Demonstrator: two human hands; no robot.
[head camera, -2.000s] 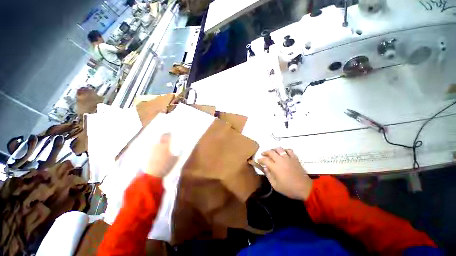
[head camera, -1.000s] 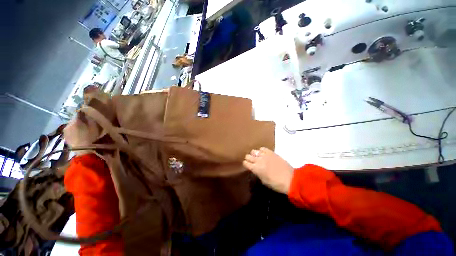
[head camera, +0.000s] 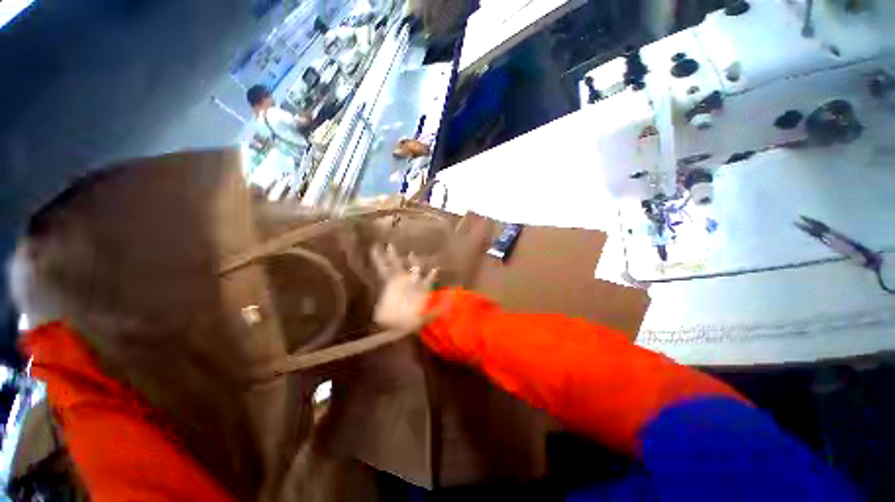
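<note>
A brown bag (head camera: 550, 270) with a small dark label (head camera: 505, 240) lies in front of me on the machine table. Brown straps (head camera: 339, 350) loop across it. A large brown part (head camera: 147, 245) is lifted at the left, blurred. My left hand (head camera: 22, 279) is at its far left edge, blurred and mostly hidden behind the cloth, with the raised part in its hold. My right hand (head camera: 402, 297) is over the middle of the bag beside the straps, its fingers apart and slightly blurred.
The white sewing machine (head camera: 765, 186) stands at the right, its needle area (head camera: 662, 235) right of the bag. Snips (head camera: 839, 240) lie on its bed. A person (head camera: 275, 127) works far back at the left, beside long rails.
The left brown part has been lifted up and left. My right hand has left the bag's right edge and moved left to the straps. The view has shifted, moving the machine rightward.
</note>
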